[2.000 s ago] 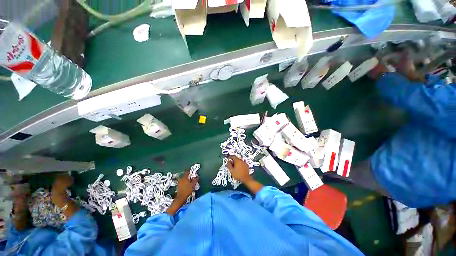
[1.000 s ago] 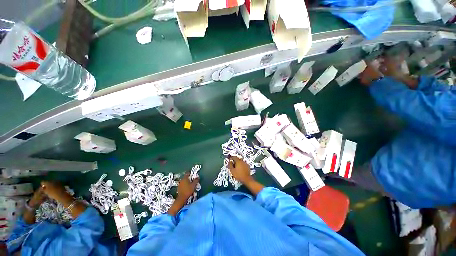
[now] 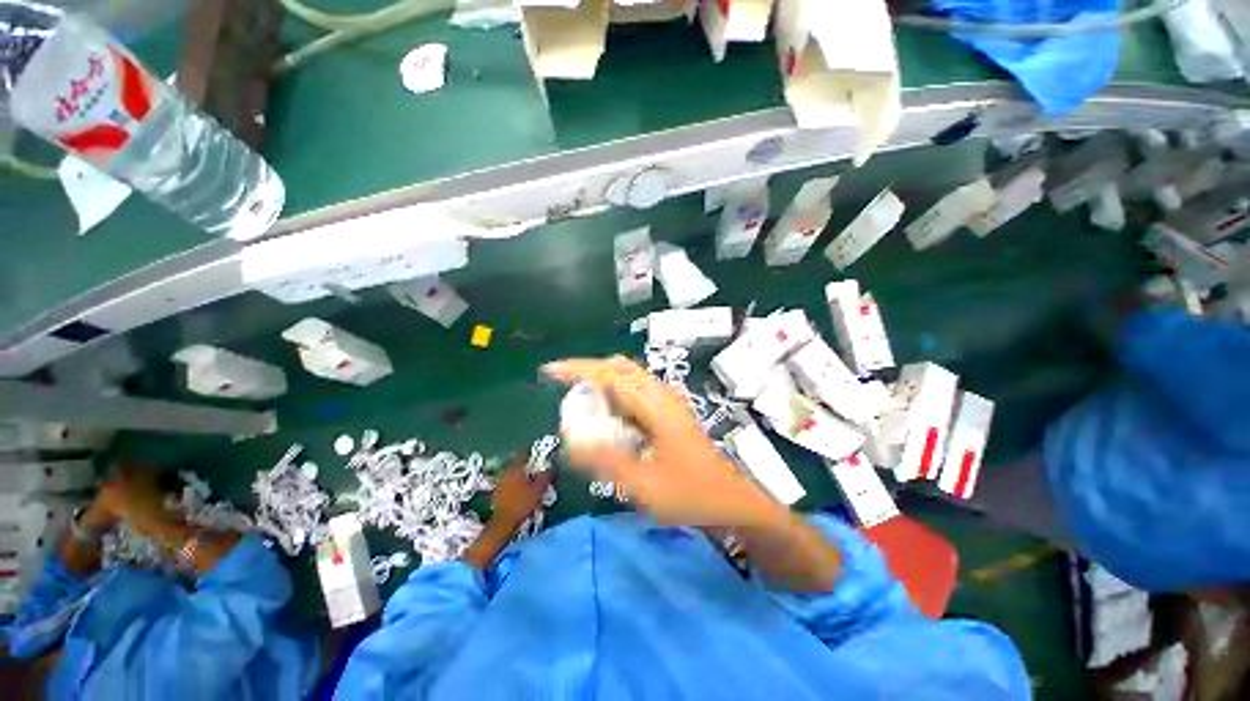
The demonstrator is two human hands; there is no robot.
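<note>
My right hand (image 3: 658,445) is raised over the bench at the centre, blurred, with a white bundle or piece (image 3: 592,415) in its fingers; what it is exactly I cannot tell. It hides part of the right cable heap (image 3: 672,367). My left hand (image 3: 517,490) is low at the right end of the left heap of white looped cables (image 3: 411,500), its fingers at a cable bundle (image 3: 543,455). White retail boxes with red marks (image 3: 809,390) lie piled right of centre. One upright white box (image 3: 347,571) stands beside the left heap.
Part-packed white boxes (image 3: 343,352) stand spaced along the green belt below the pale rail (image 3: 521,199). A water bottle (image 3: 151,130) and opened cartons (image 3: 839,62) are on the upper shelf. Other workers' blue sleeves show left and right. A red stool (image 3: 916,559) is at lower right.
My right hand has lifted from the right cable heap towards the camera with a white thing in it. My left hand stays low. The spaced boxes and yellow scrap have shifted left along the belt.
</note>
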